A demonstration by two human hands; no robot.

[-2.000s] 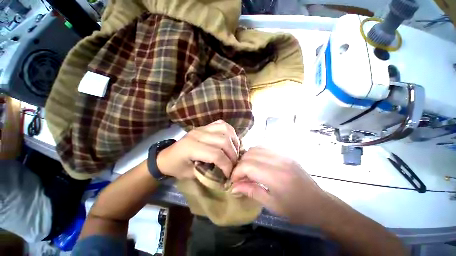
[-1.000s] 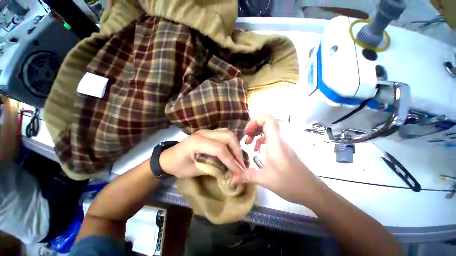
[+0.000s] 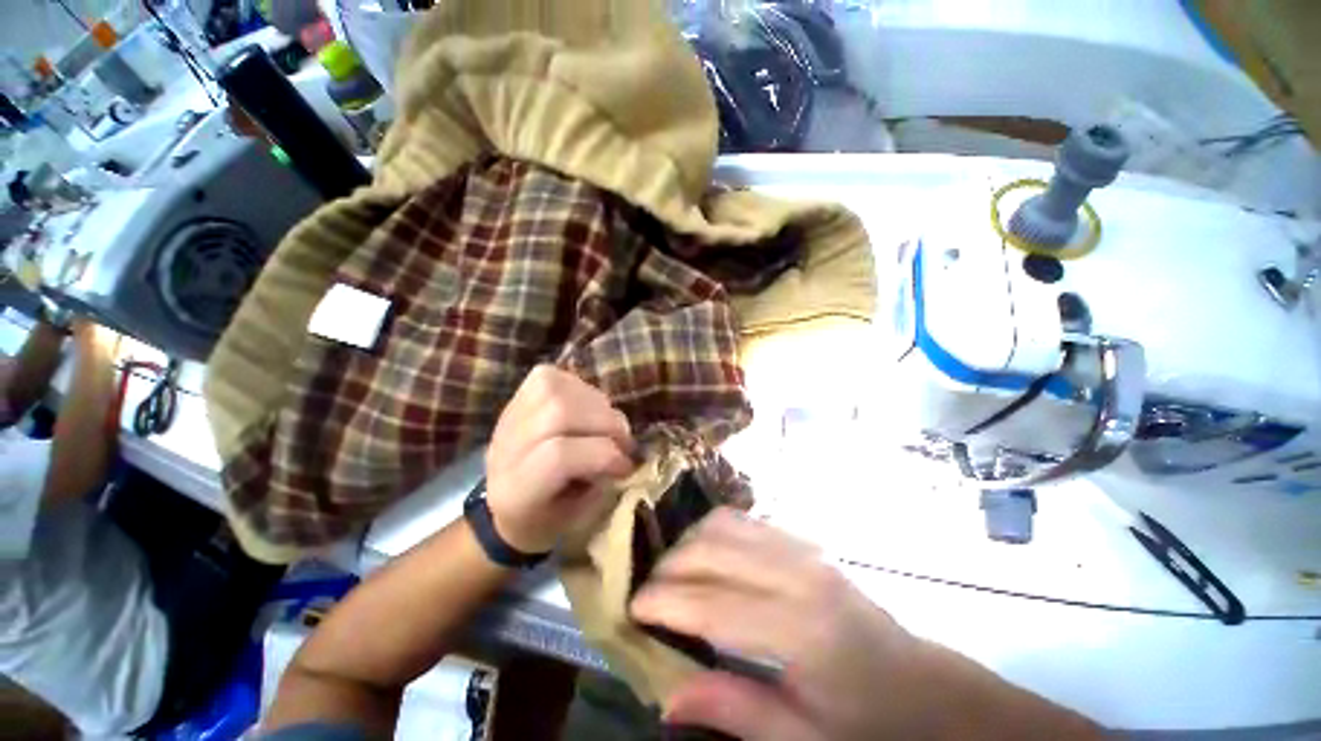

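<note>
A tan jacket (image 3: 558, 73) with brown and maroon plaid lining (image 3: 478, 290) lies across the left of the table, lining up. Its tan sleeve end (image 3: 619, 557) hangs over the table's front edge, with a dark inside showing. My left hand (image 3: 558, 456) pinches the gathered fabric at the top of the sleeve end, where plaid meets tan. My right hand (image 3: 775, 608), blurred, holds the sleeve end's lower right side, fingers partly at the dark opening.
A white sewing machine head (image 3: 1000, 311) stands at right, with a grey cylinder (image 3: 1010, 514) under it. Black thread snips (image 3: 1188, 565) lie right of that. A grey machine part (image 3: 217, 246) stands at left. Another person's arm (image 3: 87, 420) is at far left. A box (image 3: 449, 702) is below the table.
The view has tilted up. My left hand has moved to the fabric's upper edge. My right hand has moved down, and the sleeve end is now spread, showing its dark inside.
</note>
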